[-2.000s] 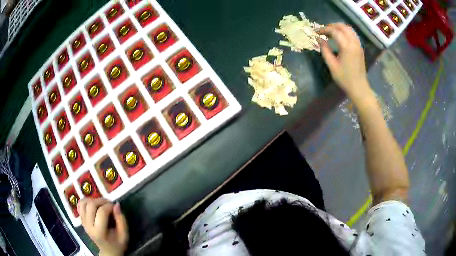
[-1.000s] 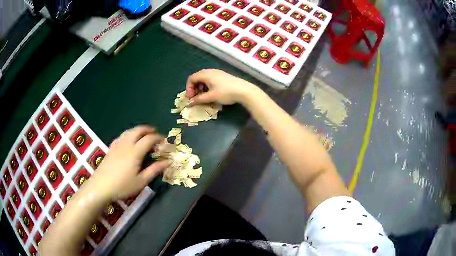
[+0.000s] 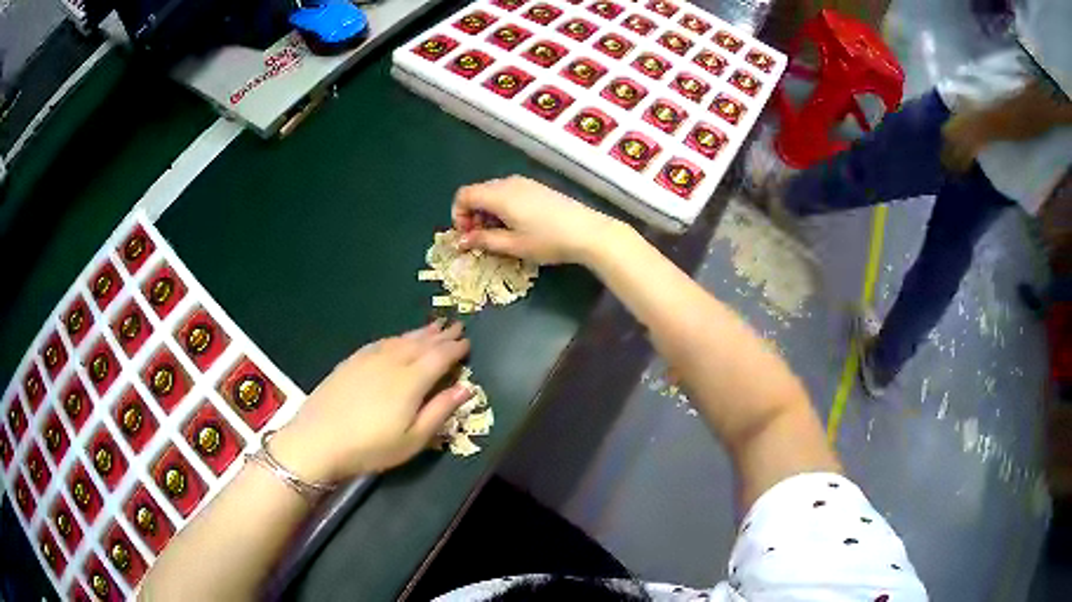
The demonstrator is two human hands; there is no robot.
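Two loose piles of small cream paper scraps lie on the dark green bench. My right hand [image 3: 514, 221] is over the upper edge of the far pile [image 3: 476, 276], thumb and fingers curled together; whether a scrap is between them cannot be told. My left hand [image 3: 394, 394] lies palm down over the near pile [image 3: 473, 426] and hides most of it; what is under its fingers is hidden. A white foam tray [image 3: 188, 408] of red units with gold centres is at the left, partly behind my left forearm.
A second foam tray [image 3: 564, 132] of red units stands at the back. A blue object [image 3: 330, 24] sits on a grey panel [image 3: 253, 82] at the back left. A red stool [image 3: 837, 88] and a walking person's legs [image 3: 899, 200] are at the right.
My left hand has moved farther over the near pile. My right hand stays at the far pile. A person has come into view at the right.
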